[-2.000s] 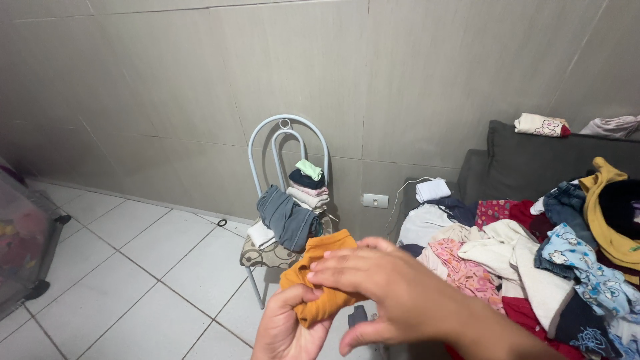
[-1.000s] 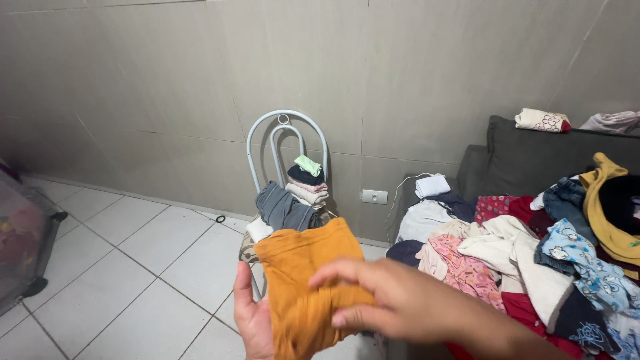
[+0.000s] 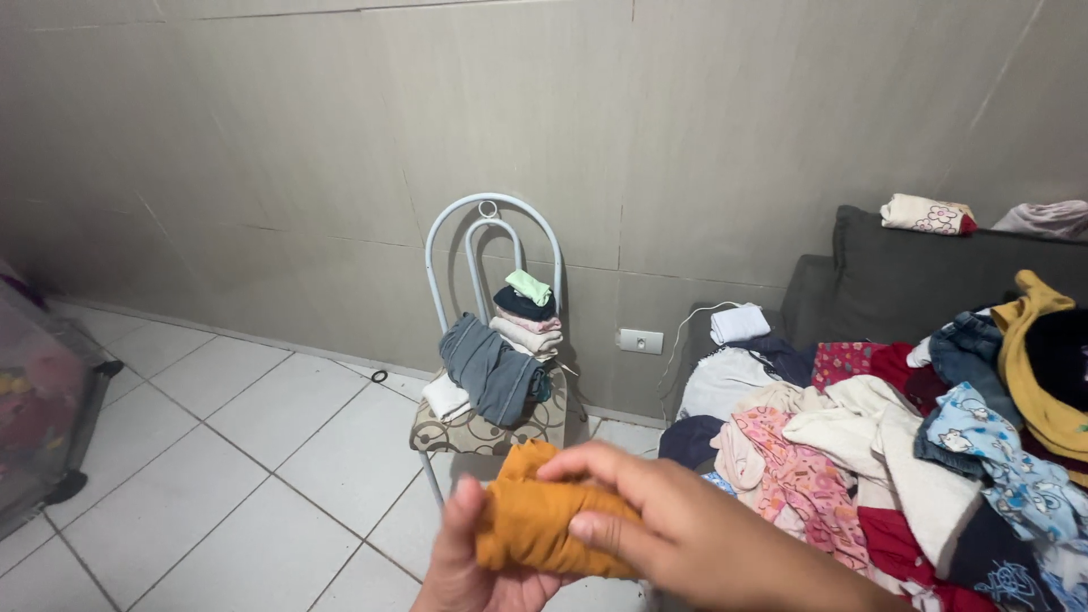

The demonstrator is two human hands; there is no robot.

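Observation:
An orange cloth garment (image 3: 552, 523), rolled into a short thick bundle, is held between my two hands at the lower middle of the head view. My left hand (image 3: 480, 561) cups it from below and the left, with the thumb up at its end. Over its top and right side lies my right hand (image 3: 659, 518), thumb and fingers pressing on the cloth. Beyond them, a chair with a patterned seat (image 3: 552, 429) bears folded clothes (image 3: 527, 327), a grey-blue garment (image 3: 489, 370) and a small white cloth (image 3: 446, 397).
A dark sofa (image 3: 935, 272) at the right bears a heap of mixed clothes (image 3: 901, 425), with a rolled floral cloth (image 3: 926, 214) on its backrest. A wall socket (image 3: 641, 342) has a white cable nearby. At the left edge stands a clear plastic bin (image 3: 42, 399) on casters.
The orange garment was a compact bundle, then hung spread open between my hands, and is now rolled up again. My right hand has stayed on it.

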